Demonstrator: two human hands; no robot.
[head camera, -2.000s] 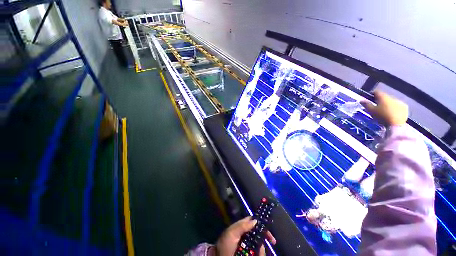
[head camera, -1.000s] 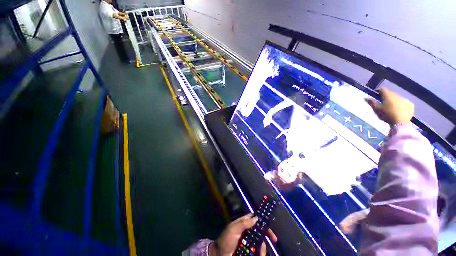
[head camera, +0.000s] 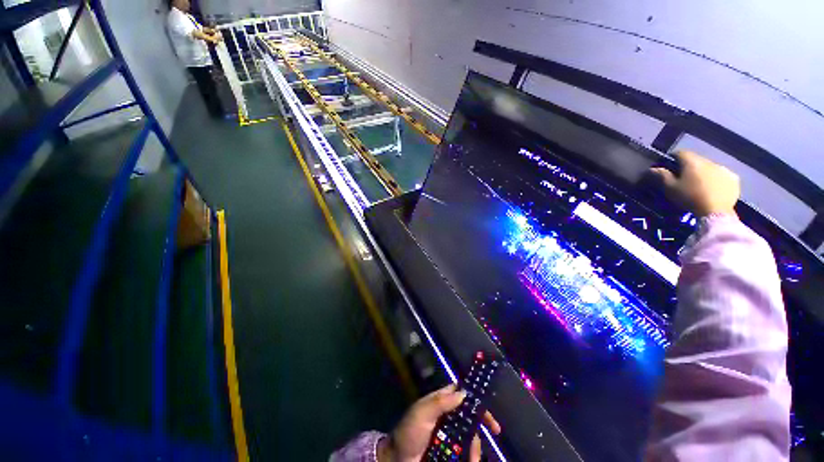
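Observation:
The television set (head camera: 542, 262) stands tilted before me, its screen mostly dark with a blue and pink burst of light and white on-screen symbols. My left hand (head camera: 429, 426) holds the black remote control (head camera: 463, 411) at the bottom centre, red button end up, beside the lower screen edge. My right hand (head camera: 705, 183) rests over the set's top edge at the right. Its fingertips go behind the edge and are partly hidden, and its pink sleeve covers part of the screen.
The black work pallet (head camera: 425, 271) lies under the set. A black top rail (head camera: 596, 90) runs behind it. The conveyor (head camera: 316, 99) with yellow-brown tracks extends ahead. Blue shelving (head camera: 113, 207) stands left, beyond a green aisle. A person (head camera: 191, 50) stands at the far end.
The screen picture has changed from bright white and blue shapes to a mostly dark one with a coloured burst. Both hands have stayed nearly in place. The view has shifted slightly.

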